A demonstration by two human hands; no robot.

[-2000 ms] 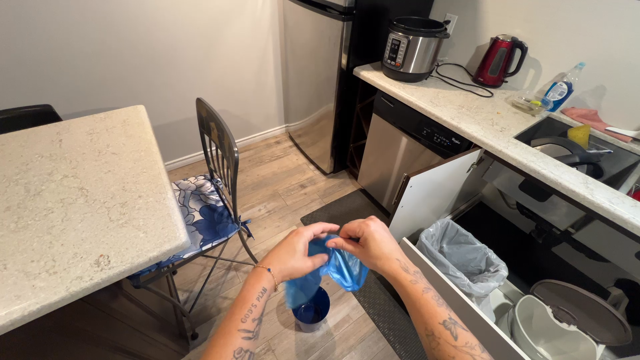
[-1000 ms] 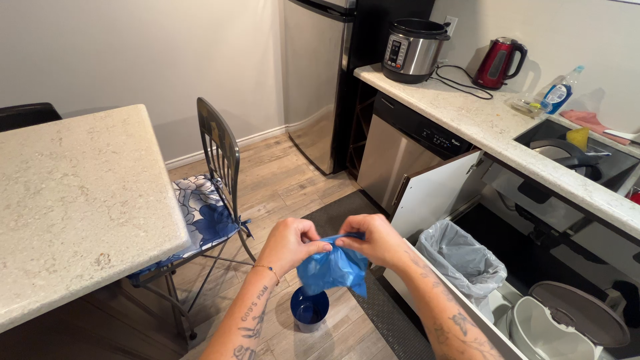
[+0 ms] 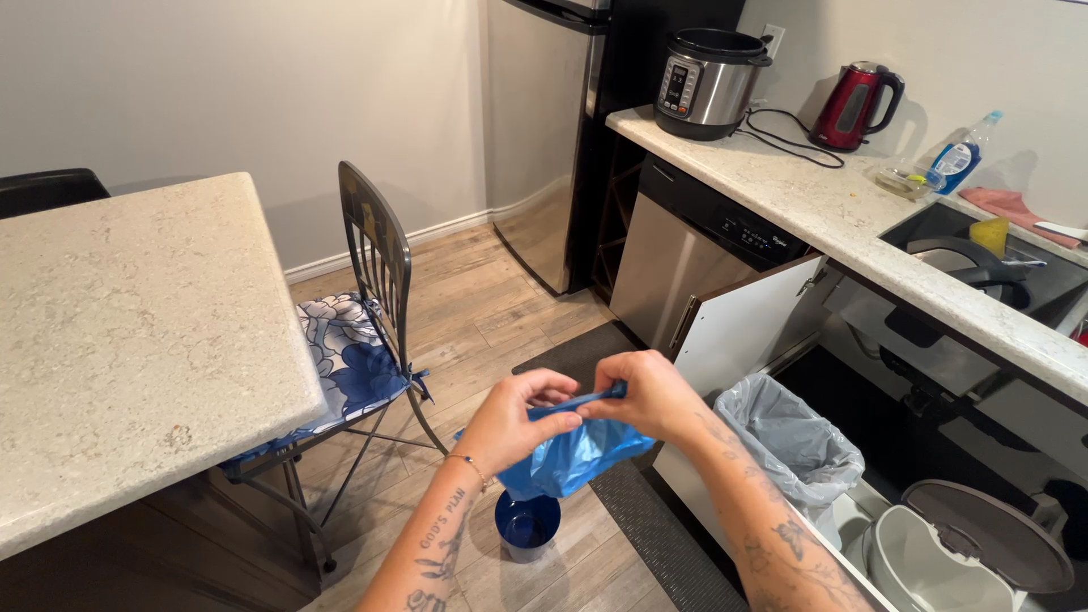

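A thin blue plastic bag (image 3: 565,455) hangs between my two hands, its upper edge gathered between the fingertips. My left hand (image 3: 531,418) pinches the edge with thumb and fingers, and my right hand (image 3: 642,395) grips the bunched edge close beside it. Below the bag, a small round bin, dark blue inside (image 3: 527,523), stands on the wood floor; the bag covers part of its rim.
At the right, a cabinet door (image 3: 748,323) stands open beside a pull-out bin with a grey liner (image 3: 790,438) and a pale bin with a dark lid (image 3: 990,535). A chair (image 3: 374,255) and stone-topped table (image 3: 153,340) stand at the left.
The blue bag was crumpled in both hands at first, then hung spread below them. Now its top edge is stretched between my fingers and my right hand bunches one end.
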